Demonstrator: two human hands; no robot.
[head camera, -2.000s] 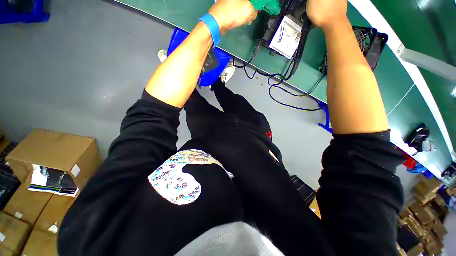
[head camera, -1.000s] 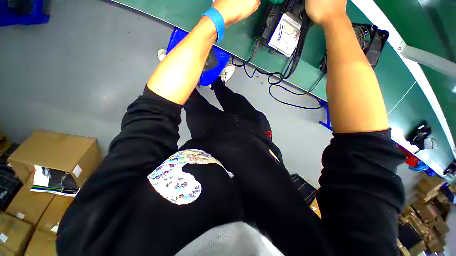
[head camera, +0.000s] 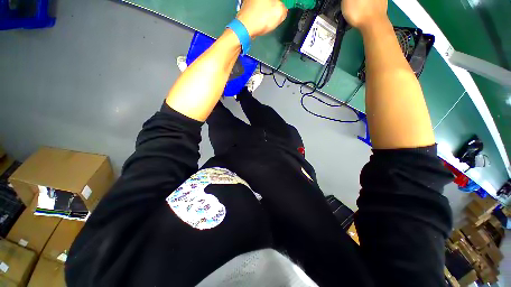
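Observation:
My left hand (head camera: 262, 15), with a blue wristband, is closed at the top edge around the green glue gun (head camera: 301, 3), which is mostly cut off. A small pale piece shows left of this hand, perhaps the glue stick. My right hand (head camera: 363, 11) grips the upper right side of the black unit (head camera: 303, 26); its fingertips are hidden. The unit's white label (head camera: 319, 39) faces up. A thick black lead (head camera: 336, 56) runs along the label's right side. Thin black cables (head camera: 322, 115) loop over the bench edge.
A second black fan unit (head camera: 421, 53) lies right of my right forearm on the green bench (head camera: 448, 103). A white rail (head camera: 470, 92) curves beyond it. A blue stool (head camera: 240, 73) stands beneath the near edge. Cardboard cartons (head camera: 64, 168) are at lower left, more at lower right.
The green gun shifts up, almost out of view, then shows again beside my left hand. My left hand has moved slightly with it. My right hand and the labelled unit stay nearly still.

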